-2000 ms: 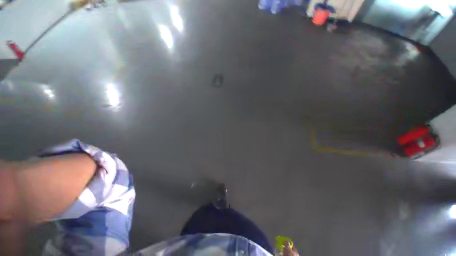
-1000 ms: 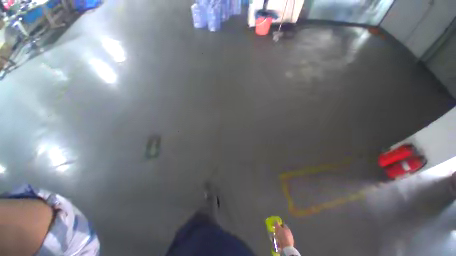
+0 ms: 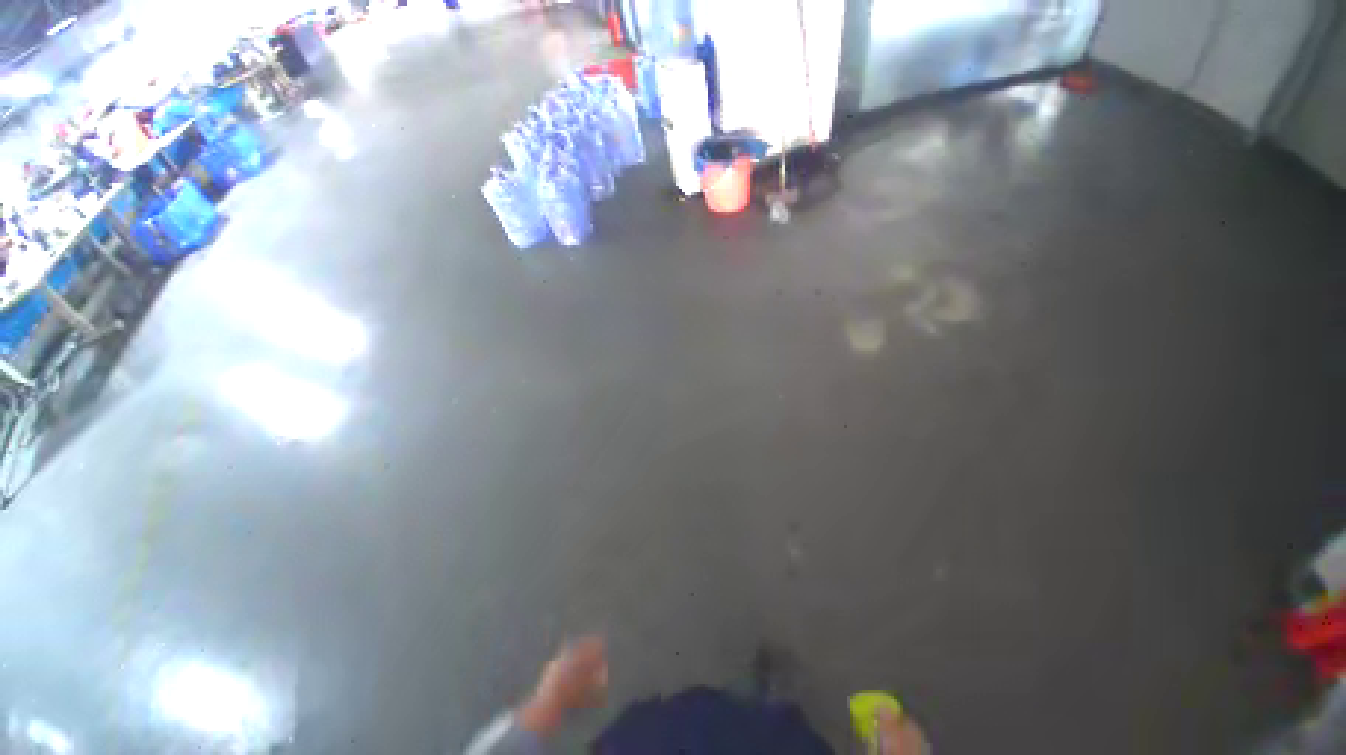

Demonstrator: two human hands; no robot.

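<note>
My right hand (image 3: 902, 732) is at the bottom edge, right of centre, small and partly cut off. It is closed around a drinking bottle, of which mainly the yellow-green lid (image 3: 874, 711) shows; the body is hidden by the hand and the picture's edge. My left hand (image 3: 576, 676) is at the bottom, left of centre, blurred, with nothing visible in it; its finger pose is unclear. My dark-clothed leg shows between the hands.
Blue water-cooler bottles (image 3: 565, 162) stand grouped on the grey floor ahead. Right of them are a white dispenser (image 3: 684, 126) and a red waste bin (image 3: 726, 186). Worktables (image 3: 74, 229) with blue tubs (image 3: 180, 221) line the far left. A red object (image 3: 1318, 628) is at the right edge.
The water-cooler bottles, dispenser and bin appear larger and lower in view. My left hand has come into the picture. The red object has shifted to the right edge. The bottle stays in my right hand.
</note>
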